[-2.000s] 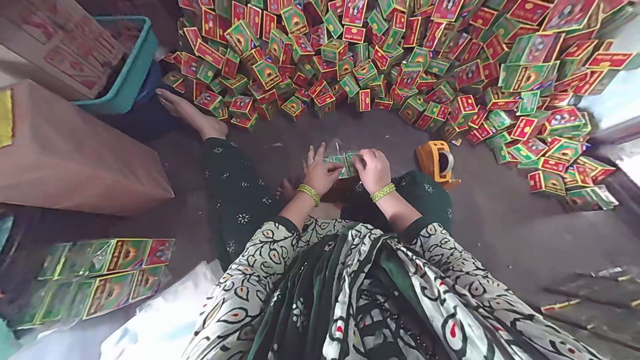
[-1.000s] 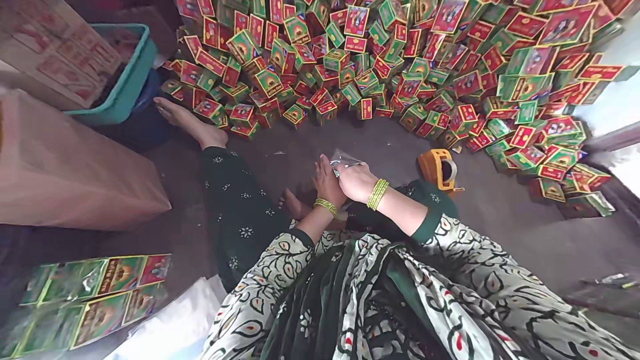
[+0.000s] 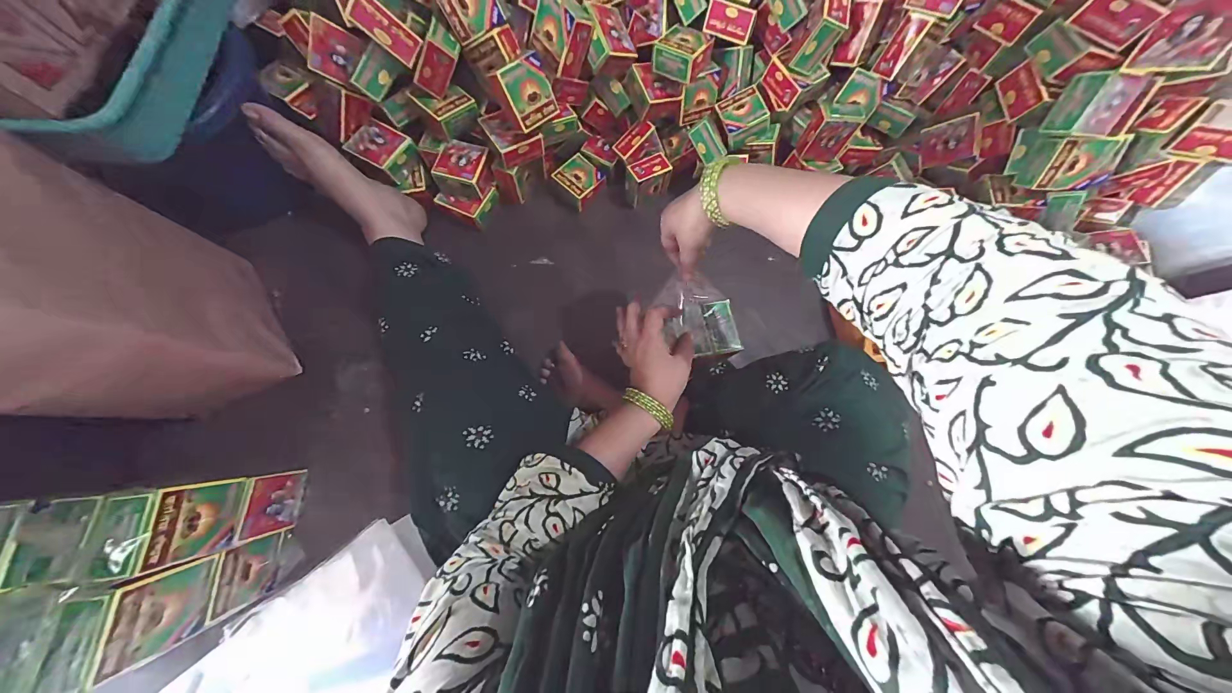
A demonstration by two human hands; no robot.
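Note:
A small green printed carton [image 3: 717,327] in a clear plastic bag [image 3: 685,294] is between my hands, just above the folded leg. My left hand [image 3: 654,348] holds the bag's lower left side against the carton, fingers spread over the film. From above, my right hand [image 3: 685,229] pinches the upper end of the clear film between thumb and fingertips. Both wrists wear yellow-green bangles. The carton's far side is partly hidden by the glossy film.
A large heap of red and green cartons [image 3: 577,178] spans the far side. A brown carton [image 3: 125,289] and teal plastic crate [image 3: 164,87] stand left. Flat printed cartons [image 3: 192,520] and white plastic sheets [image 3: 318,616] lie lower left. An orange object [image 3: 852,332] is mostly behind my right sleeve.
My hands were close together one second ago; now my right hand is farther forward, pulling the film's upper end away from my left. My right sleeve now covers most of the orange tape dispenser.

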